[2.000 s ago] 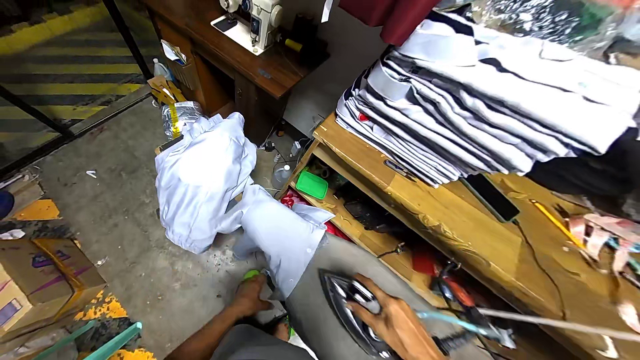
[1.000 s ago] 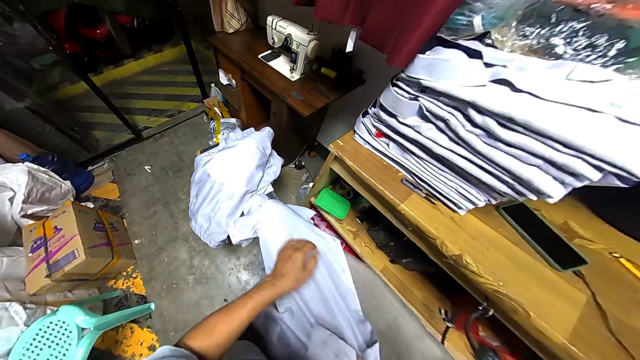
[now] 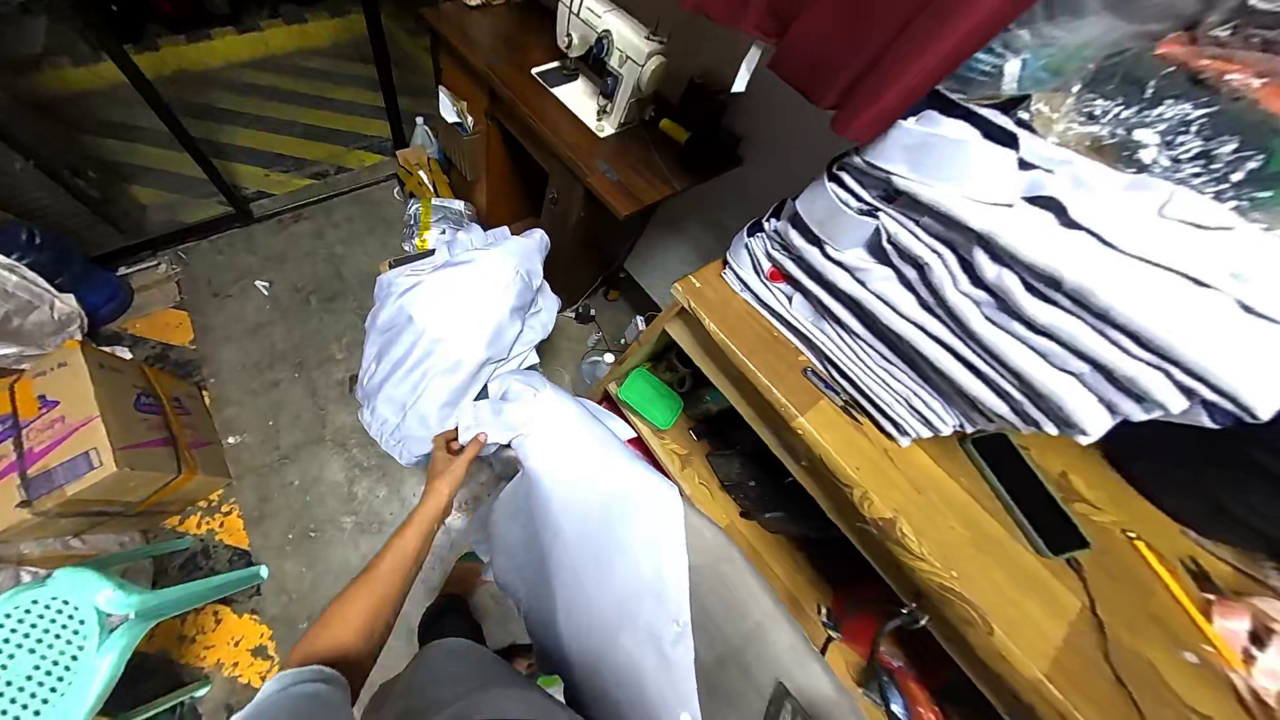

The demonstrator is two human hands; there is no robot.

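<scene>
My left hand (image 3: pixel 453 462) pinches the edge of a light blue-white cloth garment (image 3: pixel 590 540) between thumb and fingers. The garment lies spread along a grey ironing board (image 3: pixel 745 610), and its far end reaches a large bunched heap of the same pale cloth (image 3: pixel 445 330) beyond the board. My right hand is out of view, and so is the iron.
A wooden shelf unit (image 3: pixel 860 500) on the right bears a stack of folded white-and-black garments (image 3: pixel 1000 270) and a smartphone (image 3: pixel 1027 493). A sewing machine (image 3: pixel 610 65) stands on a wooden table. A cardboard box (image 3: pixel 110 430) and a green plastic chair (image 3: pixel 60 630) are at left.
Two seconds ago my right hand held an iron on the board; now neither shows. The garment has been spread over the board. My left hand has moved from the garment's middle to its left edge.
</scene>
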